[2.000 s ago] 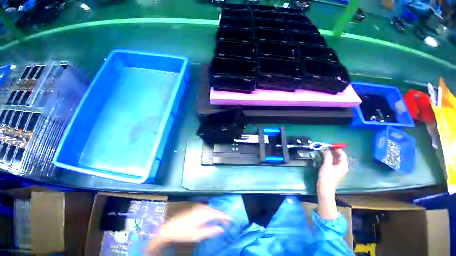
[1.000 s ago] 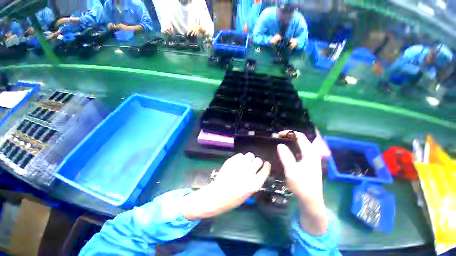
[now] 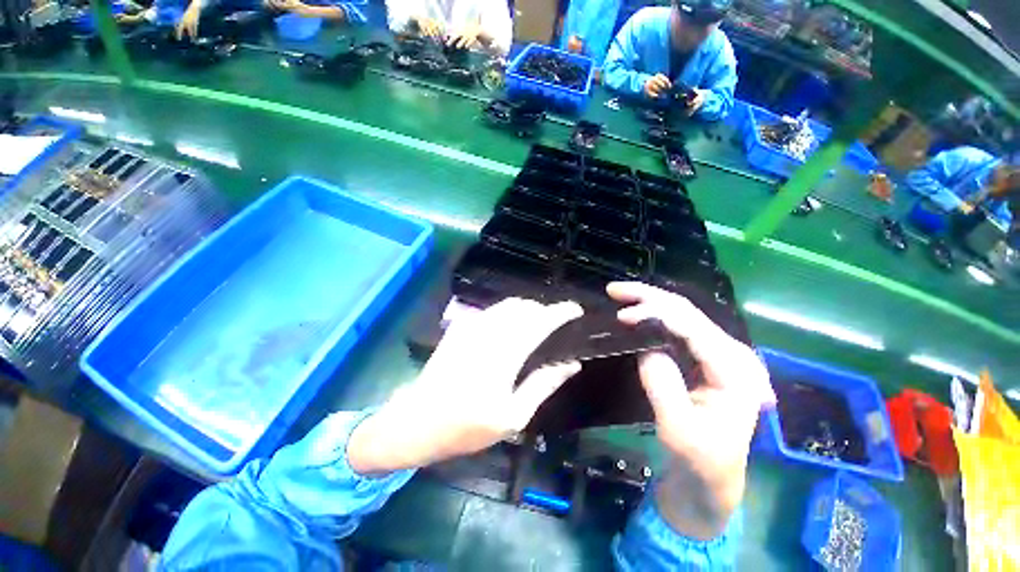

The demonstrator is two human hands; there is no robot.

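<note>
A black plastic housing (image 3: 598, 335) is held between my two hands above the fixture, in front of the housing rows. My left hand (image 3: 475, 363) grips its left end, fingers on top and thumb below. My right hand (image 3: 705, 385) is at its right end, with thumb and fingers apart around the edge. More black housings (image 3: 610, 229) stand in rows behind it on a pink foam pad, mostly hidden. The assembly fixture (image 3: 548, 475) lies below, partly hidden by the held housing and my hands.
A large blue tray (image 3: 263, 318) lies left, with blister trays (image 3: 84, 251) beyond it. At right are a blue bin of black parts (image 3: 828, 419), a small bin of metal parts (image 3: 844, 531), a red item (image 3: 923, 430) and a yellow bag (image 3: 995, 480). People in blue work across the line.
Both hands have come up from the bench's front edge and the fixture handle to hold a housing. The view has tilted up. The housing's lower face has turned more into view since one second ago.
</note>
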